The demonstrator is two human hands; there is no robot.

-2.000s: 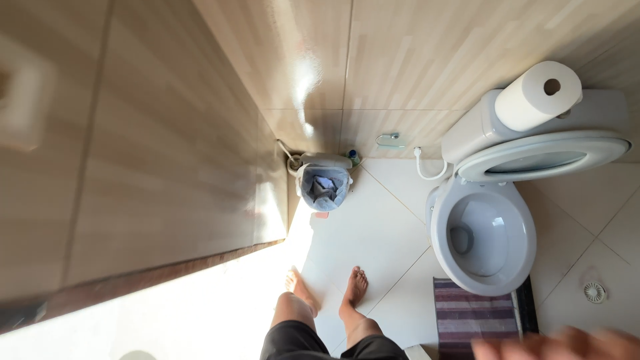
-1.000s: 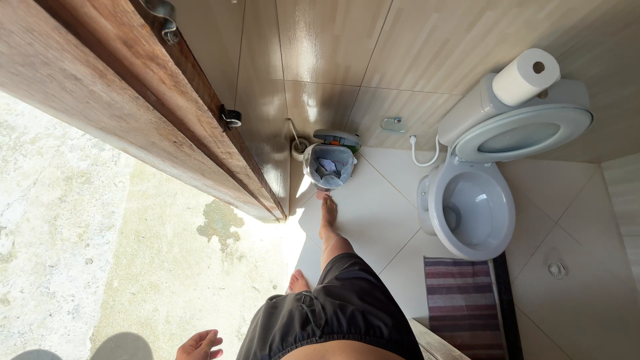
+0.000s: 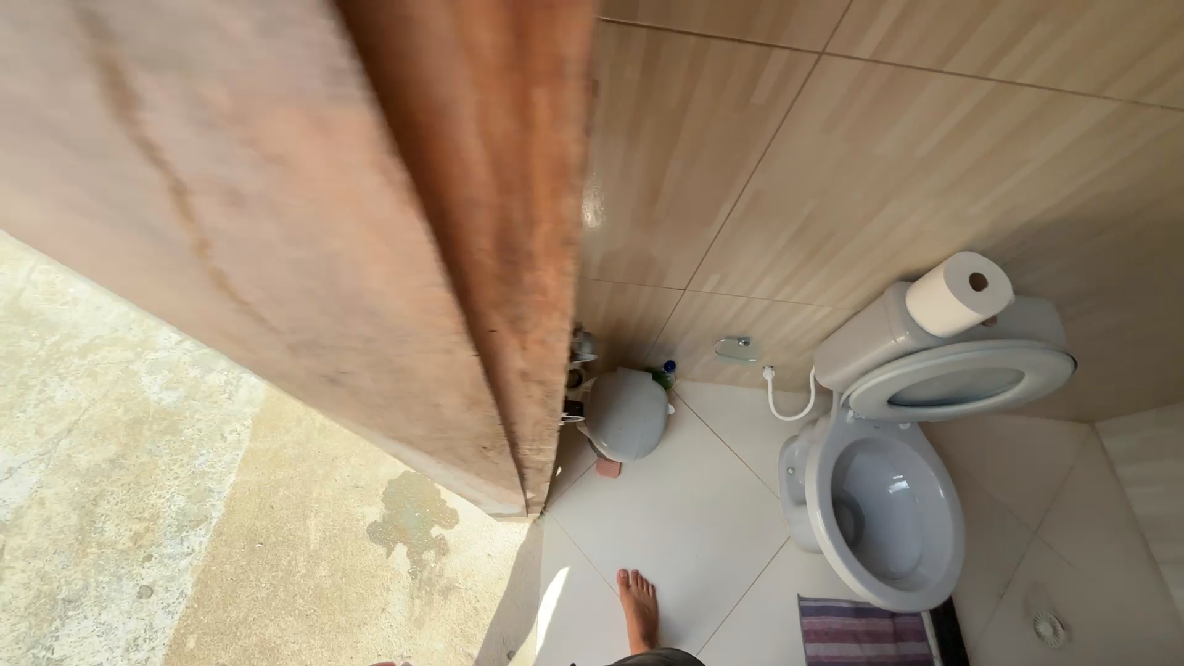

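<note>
Only a sliver of my left hand [image 3: 387, 663] shows at the bottom edge, over the concrete side; whether it holds anything cannot be told. My right hand is out of view. My bare foot [image 3: 639, 606] stands on the white floor tiles. Ahead of it, a waste bin [image 3: 627, 416] with its lid down sits against the tiled wall, partly behind the wooden door frame. To the right is a white toilet [image 3: 888, 518] with its seat and lid raised. A paper roll [image 3: 948, 296] lies on the cistern.
The wooden door frame [image 3: 518, 231] rises close on the left, beside a worn concrete floor [image 3: 305, 499]. A green bottle with a blue cap [image 3: 666, 373] stands behind the bin. A striped mat [image 3: 865, 634] lies before the toilet, and a floor drain [image 3: 1049, 629] is at lower right.
The bin's lid, up in the earlier frames, is down now. My foot has moved back from the bin. My left hand has dropped mostly out of view, and the view has shifted.
</note>
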